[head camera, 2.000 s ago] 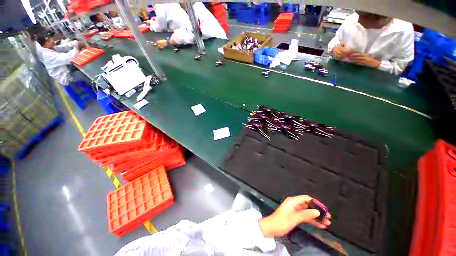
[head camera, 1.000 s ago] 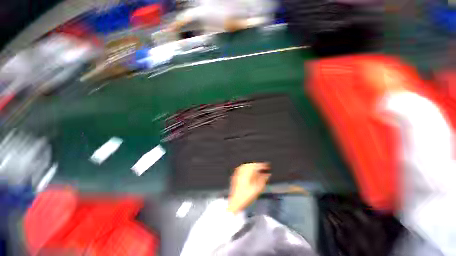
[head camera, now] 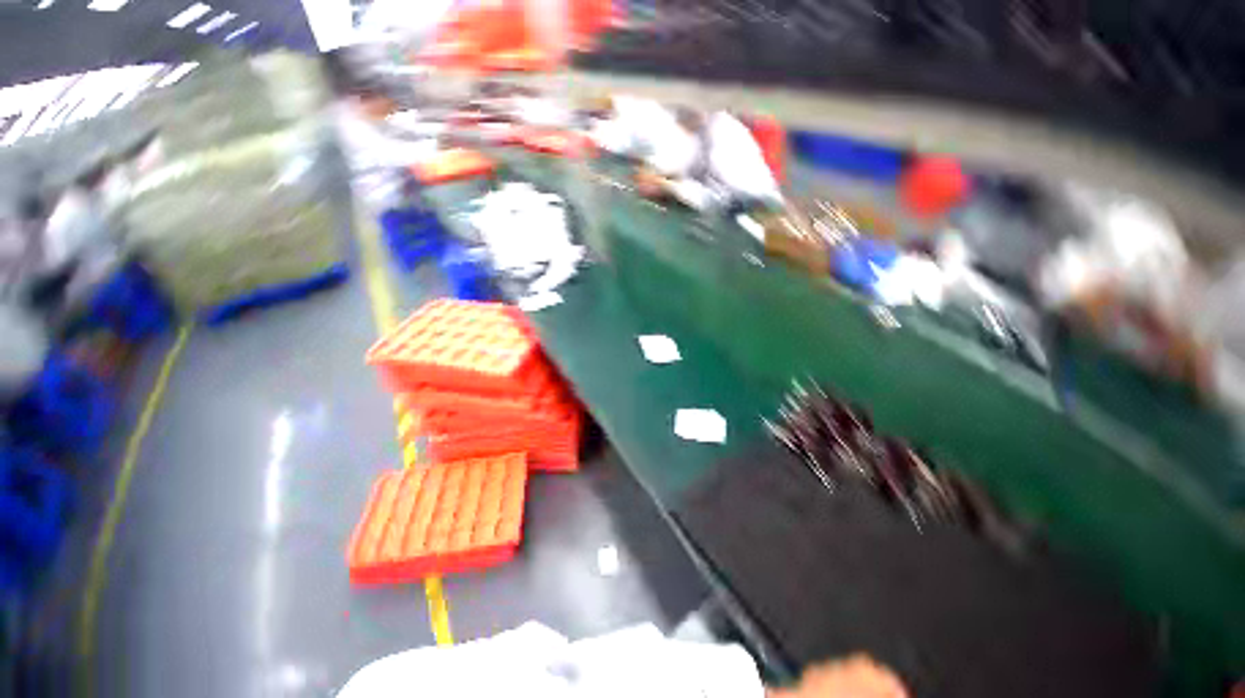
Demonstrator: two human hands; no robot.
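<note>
My left hand [head camera: 849,678] is at the bottom edge, cut off and blurred, over the near edge of the black tray [head camera: 874,586]. Its fingers and anything in them do not show. My right hand is out of the picture. The black tray lies on the green bench. Several blurred dark components with thin silver prongs [head camera: 874,457] lie in a row along the tray's far side.
Stacked red trays [head camera: 478,382] stand low at left, with another red pile [head camera: 444,518] in front. Two white slips [head camera: 700,426] lie on the green bench [head camera: 765,327]. People in white coats and a brown box are blurred across the bench.
The view has swung left. The red trays at right and my right arm have left the picture. My left hand, fully visible before, is now cut off at the bottom edge.
</note>
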